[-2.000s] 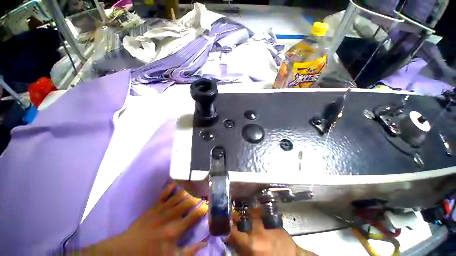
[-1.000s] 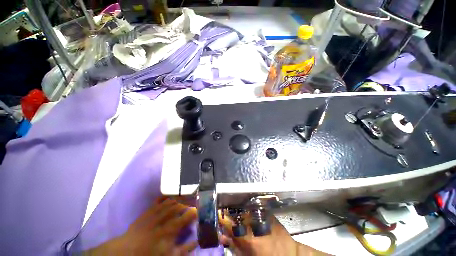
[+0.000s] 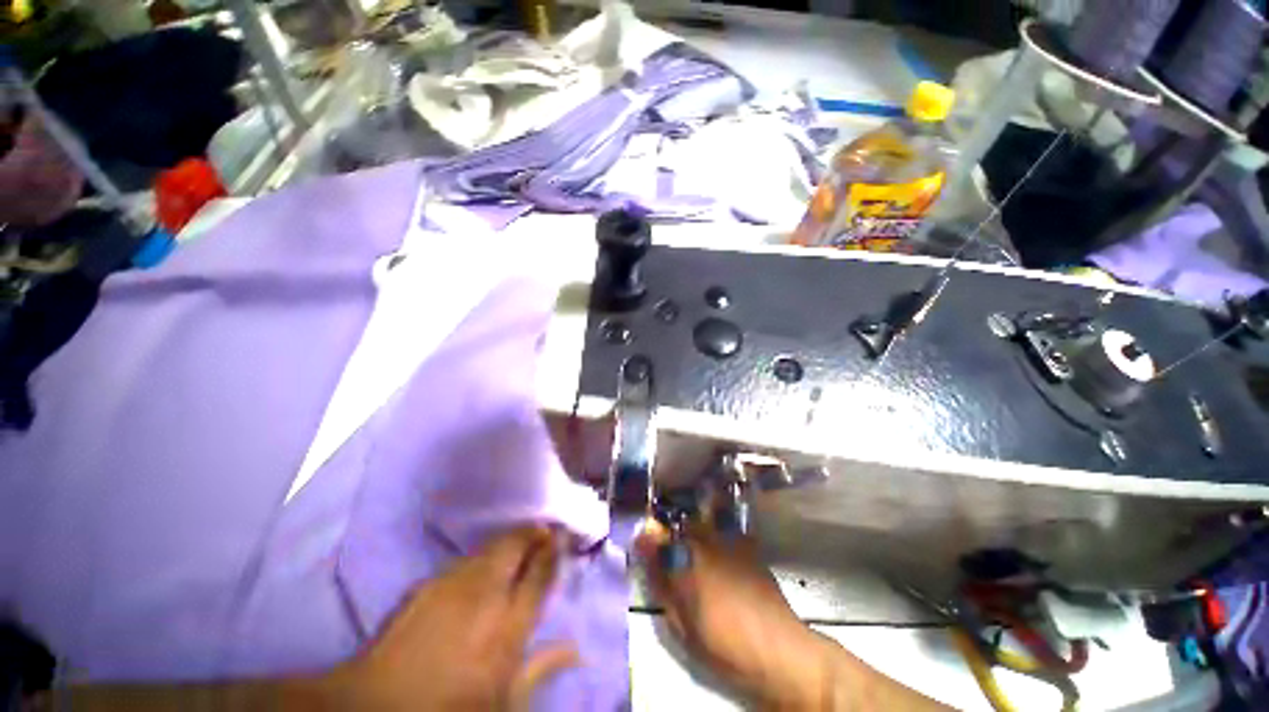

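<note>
The light purple cloth [image 3: 223, 362] lies left of the sewing machine [image 3: 905, 403] and runs under the left end of its head. My left hand [image 3: 480, 605] presses on the cloth in front of the needle area, thumb and fingers close to the cloth's edge. My right hand [image 3: 724, 598] is beside the needle area, under the machine head, its fingertips partly hidden by the tension parts. Whether its fingers grip cloth cannot be seen. The needle and presser foot are not clear.
Scissors [image 3: 995, 668] with yellow and red handles lie under the machine arm. A bottle with a yellow cap [image 3: 880, 178] and a bundle of cut pieces [image 3: 599, 146] are behind the machine. Thread cones [image 3: 1120, 35] stand at the back right.
My left hand has moved back toward me from under the head, and the cloth near it is more wrinkled. The view has shifted, so the machine sits further right and higher.
</note>
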